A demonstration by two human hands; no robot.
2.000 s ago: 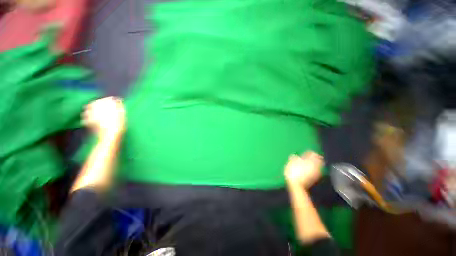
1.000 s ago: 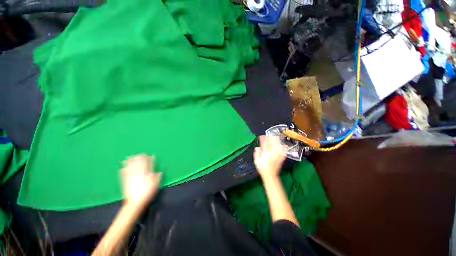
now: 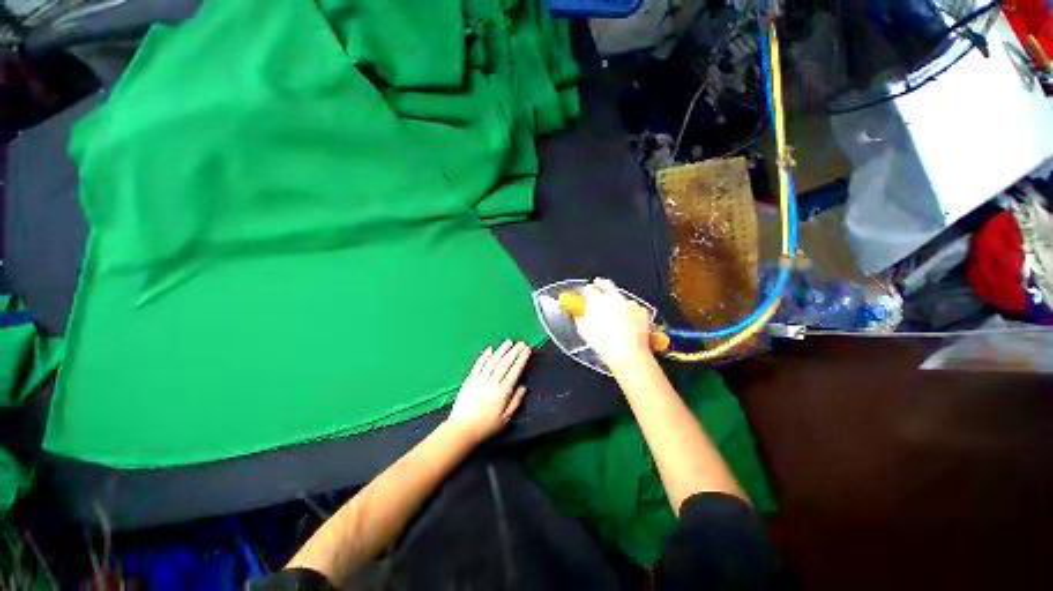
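A bright green garment lies spread flat on the black ironing pad, its curved hem towards me. My left hand lies flat, fingers apart, on the garment near the hem's right corner. My right hand is closed on the orange handle of the steam iron. The iron's silver pointed tip faces left, at the garment's right corner. A blue and yellow hose runs from the iron.
A second green pile lies at the pad's far side. A brown perforated plate is right of the iron. Green cloth hangs below the near edge. A wire fan and a white board stand at the right. Green cloth shows at far left.
My right hand has taken hold of the iron and it is now further left, at the garment's corner. My left hand has moved right along the hem and rests flat.
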